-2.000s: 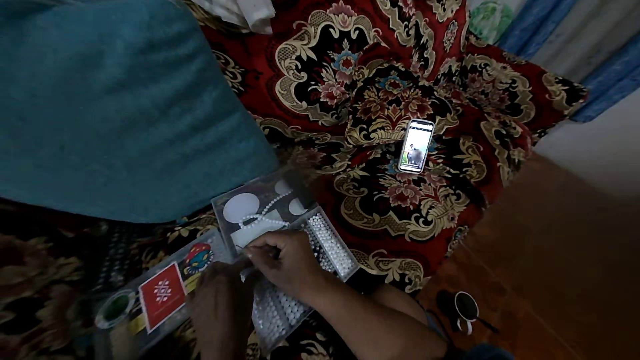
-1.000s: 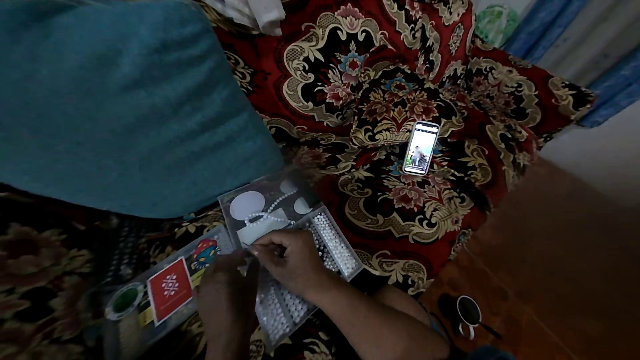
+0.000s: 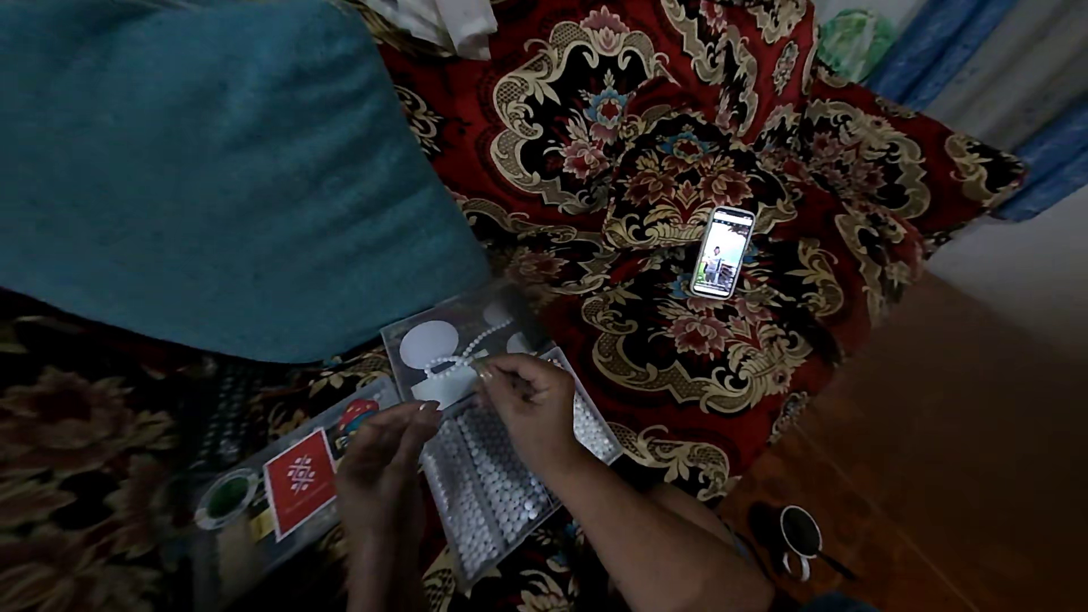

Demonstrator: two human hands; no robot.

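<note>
An open clear plastic compartment box holds many white pearl-like beads below my hands. On its raised lid lies a looped string of white beads, beside pale round pieces. My right hand pinches near the string's lower end, above the box; exactly what its fingertips grip is too small to tell. My left hand is to its left, thumb and forefinger pinched together over the box's left edge; any thread between the hands cannot be made out.
Left of the beads, a clear case carries a red card and a green-centred roll. A teal cushion fills the upper left. A lit phone rests on the patterned red sofa cover. A white cup stands lower right.
My left hand has drawn away from my right hand, opening a gap between their fingertips. The bead string still lies on the lid.
</note>
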